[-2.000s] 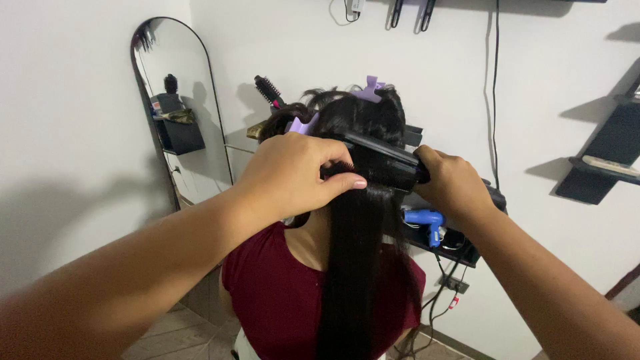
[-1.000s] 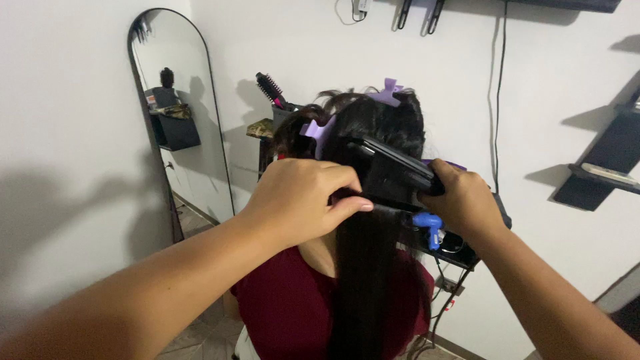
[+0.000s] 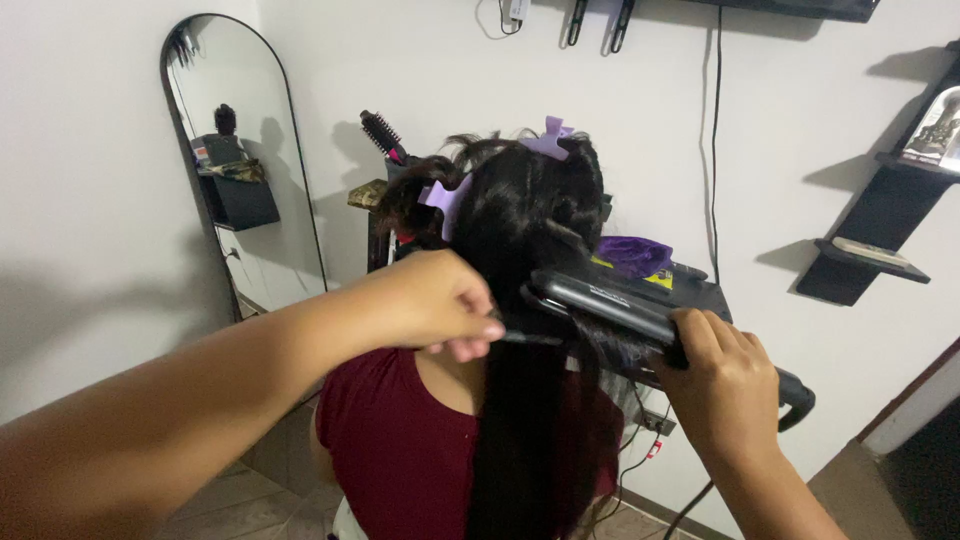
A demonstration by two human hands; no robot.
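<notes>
A person in a dark red top (image 3: pixel 397 442) sits with their back to me, long dark hair (image 3: pixel 517 420) hanging down. Two lilac hair clips hold up sections, one at the crown (image 3: pixel 553 139) and one at the left (image 3: pixel 448 204). My right hand (image 3: pixel 724 375) grips a black flat iron (image 3: pixel 607 304), its plates around hair at the neck's height. Left of it, my left hand (image 3: pixel 457 315) pinches the end of a thin dark comb (image 3: pixel 529 337), which lies across the hair just below the iron. The hand is slightly blurred.
Behind the person, a black shelf (image 3: pixel 701 292) bears a purple cloth (image 3: pixel 637 255). A round brush (image 3: pixel 381 135) stands at the left, near an arched mirror (image 3: pixel 247 150). Cables (image 3: pixel 626 472) hang at the lower right, and black wall shelves (image 3: pixel 862 225) are at the right.
The flat iron and both hands have moved down along the hair. The blue hair dryer seen earlier on the shelf is now hidden.
</notes>
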